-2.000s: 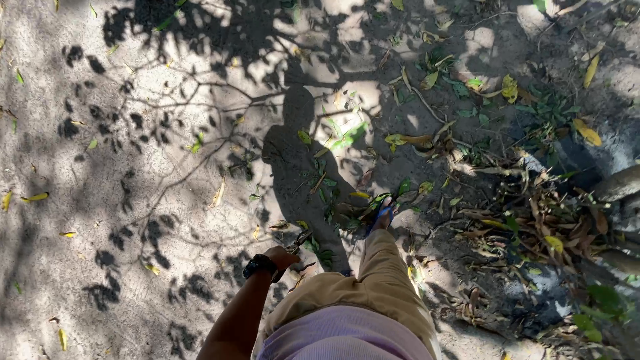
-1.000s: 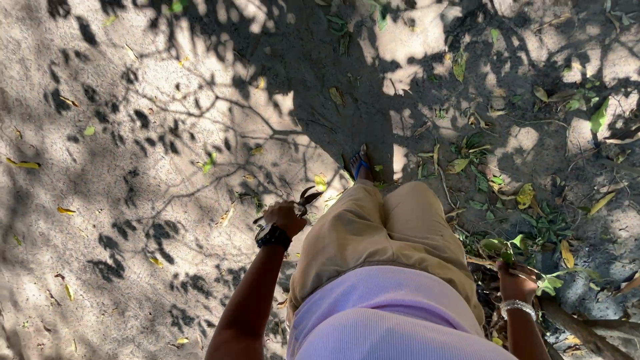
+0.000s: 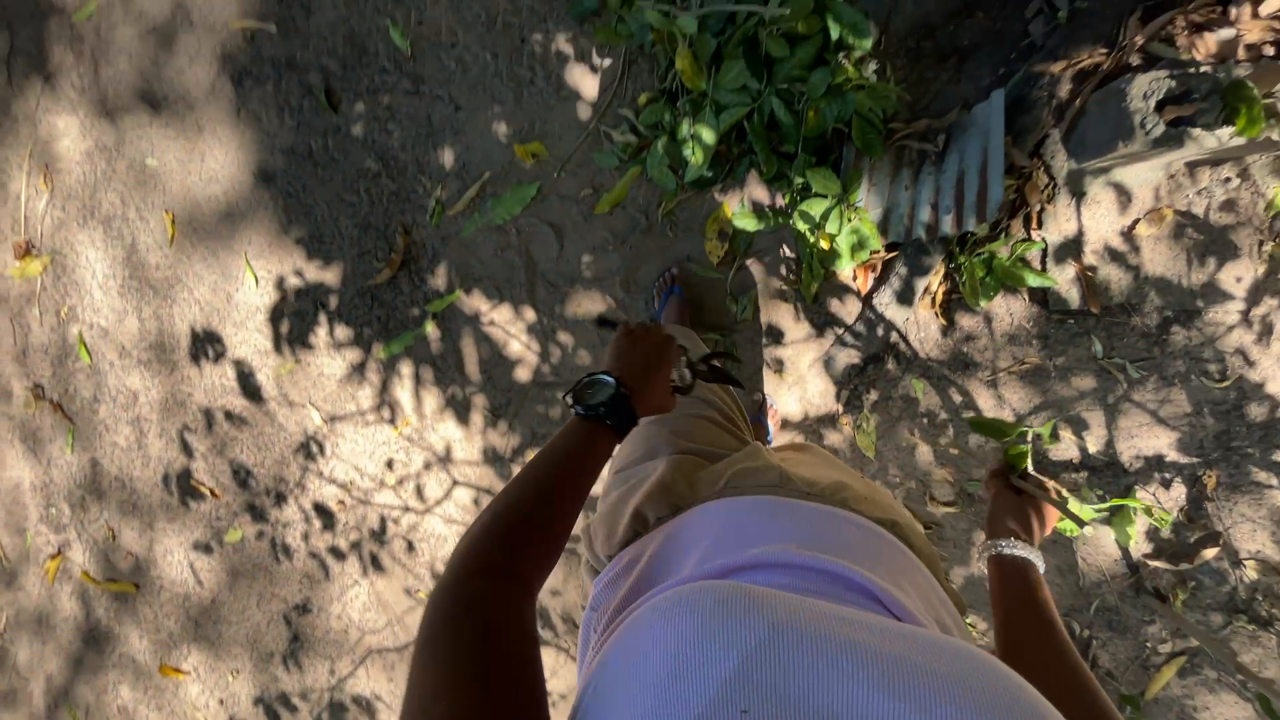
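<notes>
My left hand (image 3: 643, 366), with a black watch at its wrist, is closed around a pair of pruning shears (image 3: 712, 371) in front of my trousers. The dark curved blades point right; a dark handle end shows left of the fist. At the lower right, my right hand (image 3: 1018, 508), with a pale bracelet at the wrist, grips a cut leafy branch (image 3: 1050, 492). Green leaves stick out above and to the right of that hand, and its fingers are partly hidden.
A heap of green leafy cuttings (image 3: 740, 95) lies ahead on the sandy ground. Beside it are a corrugated metal sheet (image 3: 945, 180) and a concrete block (image 3: 1120, 125). Fallen leaves are scattered around. One of my feet, in a blue sandal (image 3: 668, 292), is forward.
My right hand, out of sight two seconds ago, is in view with a leafy branch. The view has moved over the ground to the leaf heap and metal sheet. My left hand still holds the shears.
</notes>
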